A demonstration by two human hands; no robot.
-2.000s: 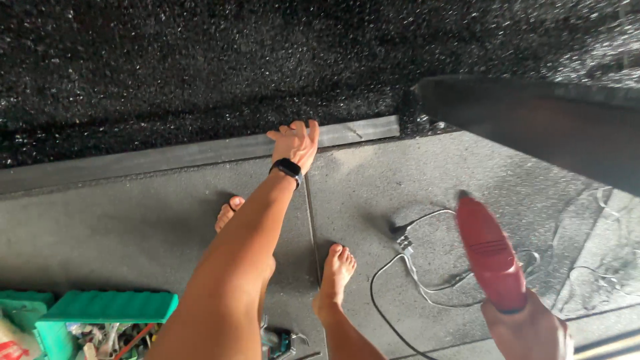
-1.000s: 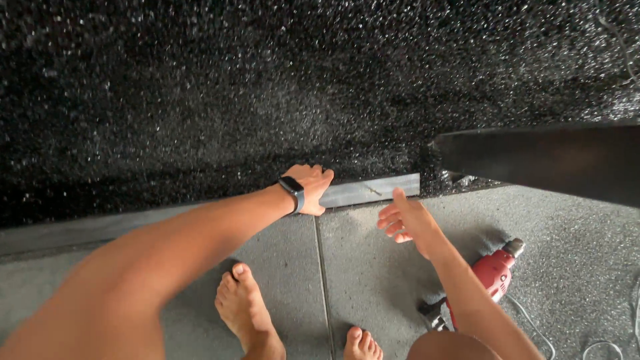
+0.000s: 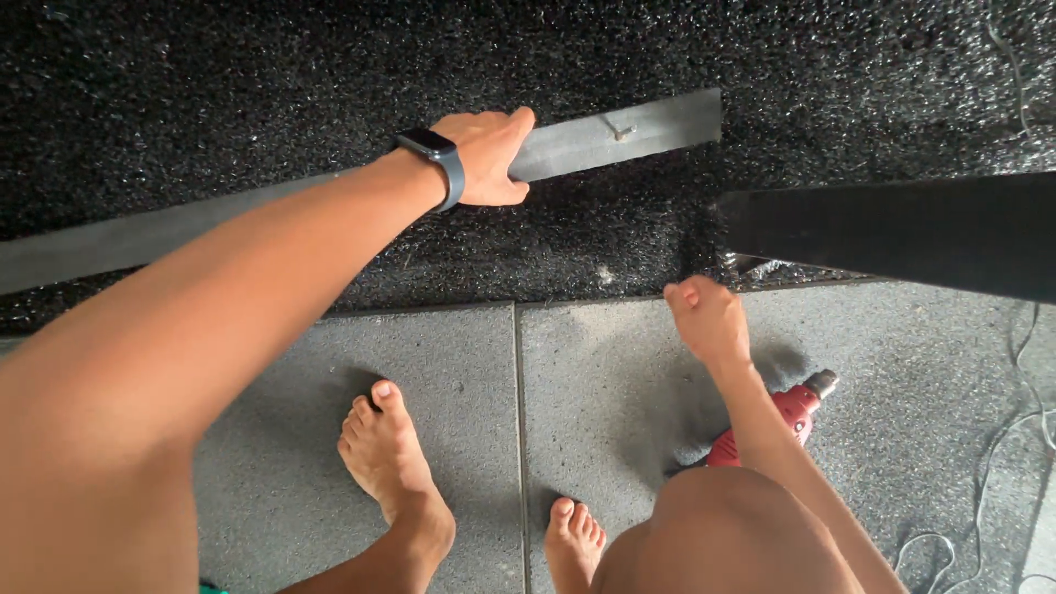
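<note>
My left hand (image 3: 488, 158), with a dark watch on the wrist, grips a long flat grey strip (image 3: 569, 148) from above. The strip lies tilted across the black bristly mat (image 3: 330, 74), and a small fastener-like piece (image 3: 619, 130) sits near its right end. My right hand (image 3: 711, 320) is curled over the mat's front edge; whether it holds anything small cannot be seen. A red corded power tool (image 3: 796, 412) with a metal nozzle or chuck lies on the paving beneath my right forearm, partly hidden by it and my knee.
A dark beam or post (image 3: 899, 227) juts in from the right above the mat's edge. Grey paving slabs (image 3: 462, 355) run along the front, with my bare feet on them. A thin cable (image 3: 982, 487) loops over the slabs at the right.
My left hand has moved the strip off the mat's front edge and farther onto the mat. My right hand put the red tool down on the slabs, and its fingers have since curled in.
</note>
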